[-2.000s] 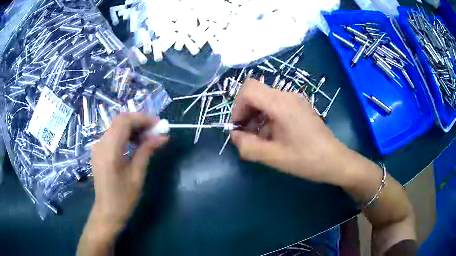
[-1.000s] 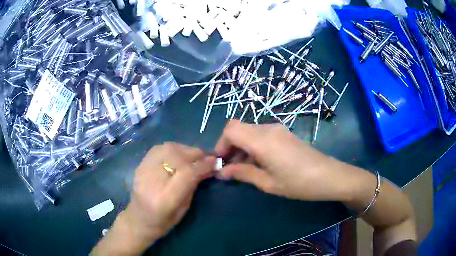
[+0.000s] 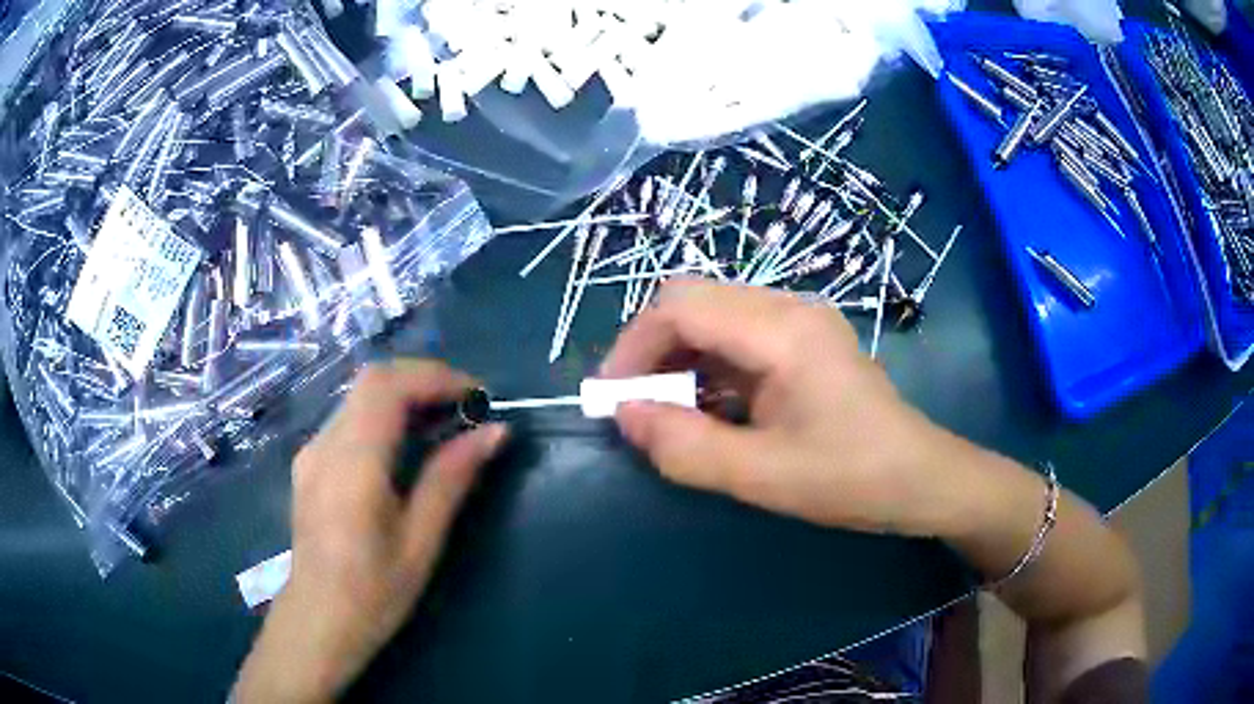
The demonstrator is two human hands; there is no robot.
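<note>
My right hand [image 3: 770, 413] pinches a white sleeve [image 3: 640, 395] between thumb and fingers. A thin silvery rod core [image 3: 539, 403] sticks out of the sleeve to the left. My left hand [image 3: 385, 481] holds a metal tube [image 3: 475, 406], with its dark round open end facing the rod's tip. The tip is at or just inside this opening; I cannot tell which. The rest of the tube is hidden by my left fingers. Loose rod cores [image 3: 743, 227] lie in a pile beyond my hands.
A clear bag of metal tubes [image 3: 241, 261] with a label [image 3: 134, 282] lies at left. White sleeves [image 3: 578, 48] are heaped in an open bag at the top. Two blue bins [image 3: 1121, 351] with metal parts stand at right. A white slip [image 3: 264, 579] is partly covered by my left wrist.
My hands were together a second ago and are now apart, farther from me. The white sleeve and rod now show between them, and the tube's open end has come into view.
</note>
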